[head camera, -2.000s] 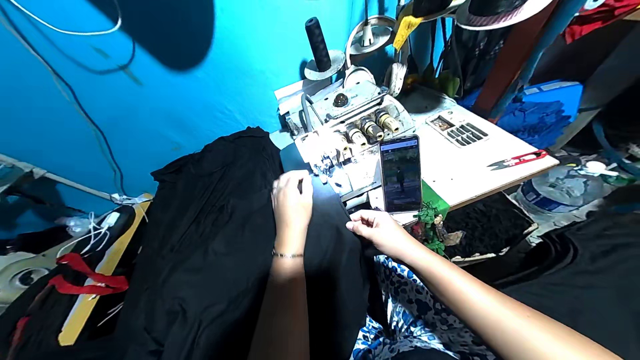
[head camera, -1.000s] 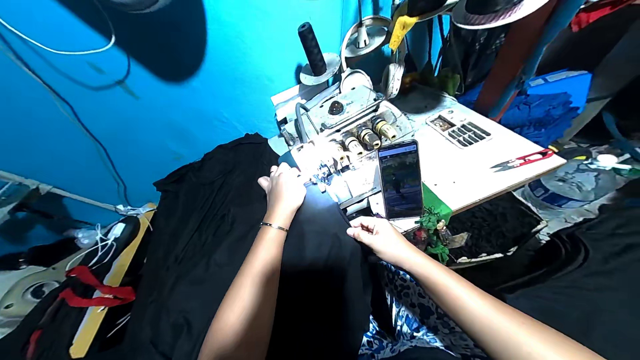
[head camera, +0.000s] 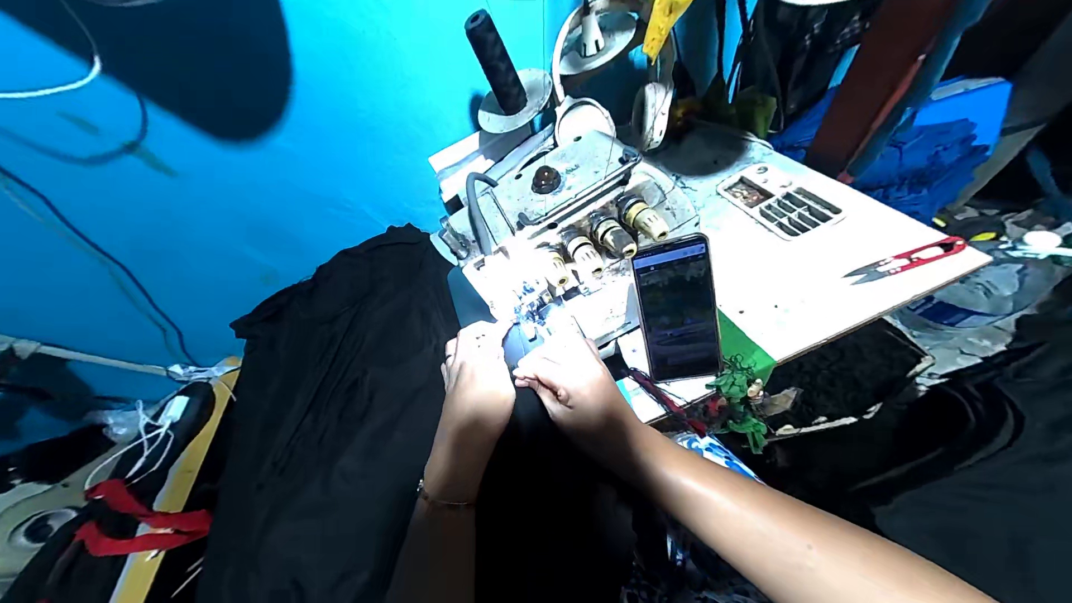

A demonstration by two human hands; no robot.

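Black fabric (head camera: 335,402) lies spread across the left and middle, up to the front of an overlock sewing machine (head camera: 578,184). Brightly lit, the machine's needle and presser foot area (head camera: 536,314) sits just above both hands. My left hand (head camera: 479,364) rests on the fabric at the machine's front, its fingertips bent down and partly hidden. Close beside it, my right hand (head camera: 565,373) pinches the fabric edge between thumb and fingers. A smartphone (head camera: 677,308) with a lit screen stands right of the machine.
Red-handled thread snips (head camera: 909,260) lie on the white tabletop (head camera: 804,310). A black thread cone (head camera: 496,63) stands behind the machine. Below the table's front edge are green and red scraps (head camera: 737,389) and a box of dark material (head camera: 846,377). The blue wall (head camera: 360,109) borders the back left.
My right hand has moved up and left from the fabric's right side to beside my left hand at the machine's front. My left hand moved closer to the machine between the two earlier frames.
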